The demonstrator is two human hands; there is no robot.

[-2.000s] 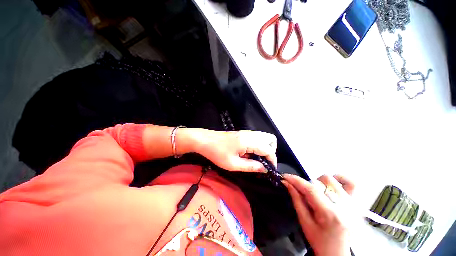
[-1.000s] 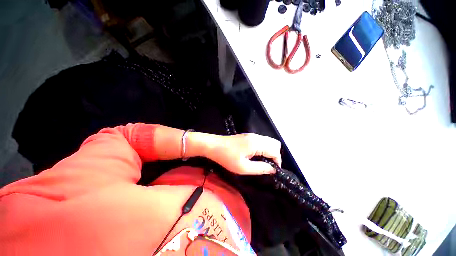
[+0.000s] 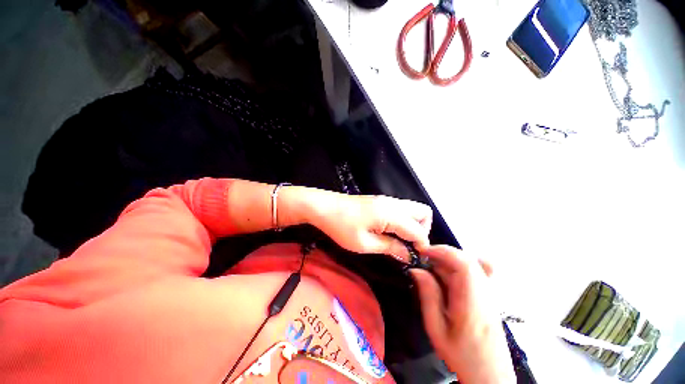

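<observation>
The black garment (image 3: 150,157) fills the lap and hangs to the left, below the table edge. My left hand (image 3: 375,223) is closed on its glittering beaded trim (image 3: 411,256) beside the table edge. My right hand (image 3: 458,300) is close against the left one, its thumb and fingers at the same piece of trim. The right fingertips are partly hidden and blurred; I cannot tell whether they pinch the trim or a needle. No needle or thread can be made out. More trim shows at the table edge, right of my right hand.
On the white table (image 3: 481,172) lie red-handled scissors (image 3: 434,45), a smartphone (image 3: 548,34), silvery snips (image 3: 544,133) and a metal chain heap (image 3: 616,19) with a loose strand. A green striped bundle with a white band (image 3: 608,322) lies at the near right. A dark cord hangs over my chest.
My right hand was out of view one second ago and is back at the trim beside my left hand. The left hand keeps its hold. The view has shifted slightly.
</observation>
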